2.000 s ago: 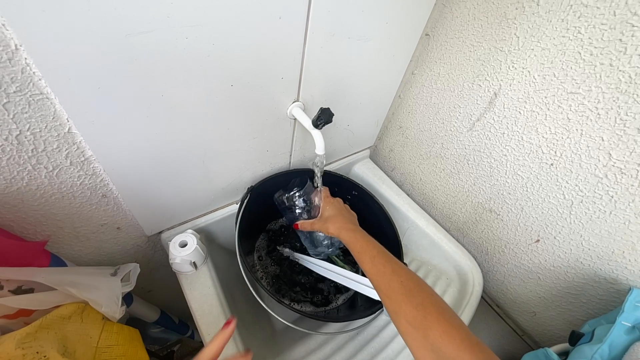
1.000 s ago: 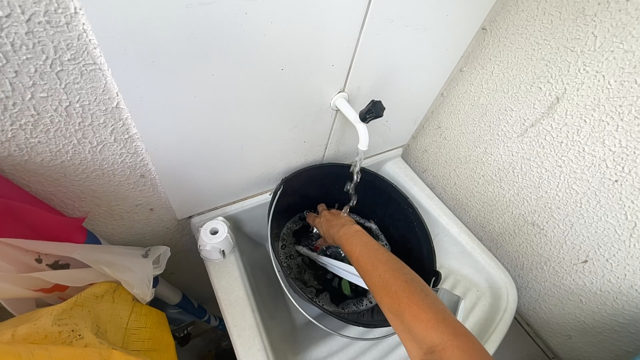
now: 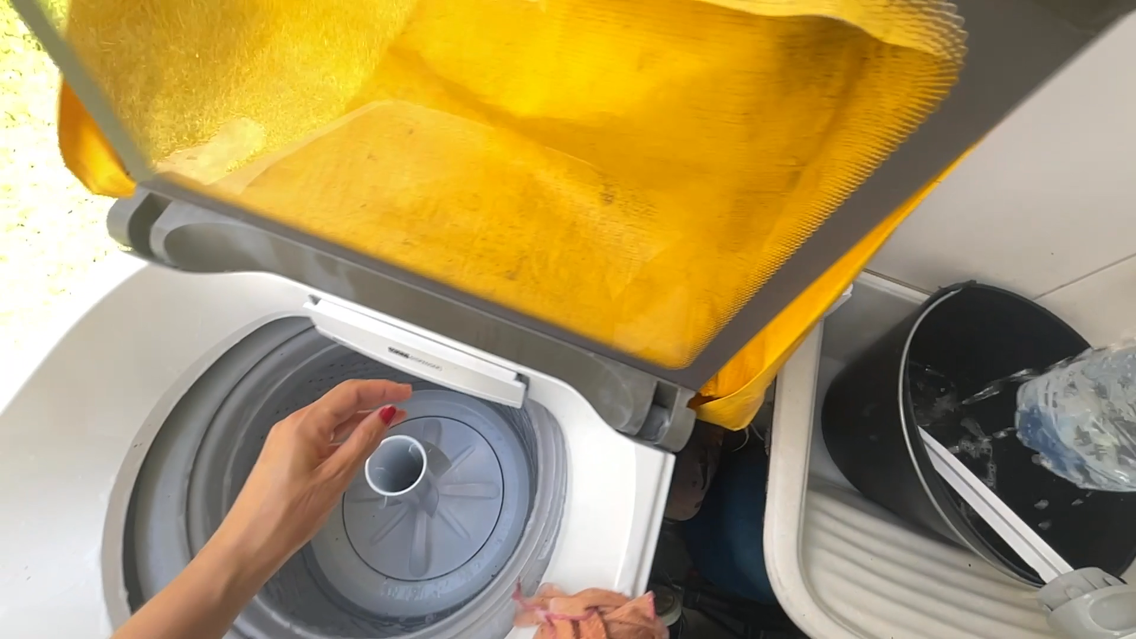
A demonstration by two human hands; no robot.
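My left hand [image 3: 306, 470] hovers over the open drum of a top-loading washing machine [image 3: 603, 497], fingers bent and holding nothing. Below it, the agitator plate [image 3: 422, 497] with its central tube shows at the drum's bottom. At the right, a black bucket [image 3: 870, 426] stands in a ribbed laundry sink [image 3: 790, 532]. A clear plastic bottle [image 3: 1083, 417] is over the bucket's mouth, with water running beside it. A white bar with a grey end [image 3: 998, 506] leans across the bucket's rim. My right hand is out of view; whether it holds the bottle is hidden.
The washer's raised lid [image 3: 843, 240] has a see-through panel with yellow woven material [image 3: 532, 151] behind it. A crumpled pinkish-orange cloth [image 3: 595, 612] lies at the washer's front right corner. Dark items fill the gap between washer and sink.
The view has swung left from the sink to the washing machine. My left hand now shows over the drum. The right hand, earlier in the bucket, is no longer visible.
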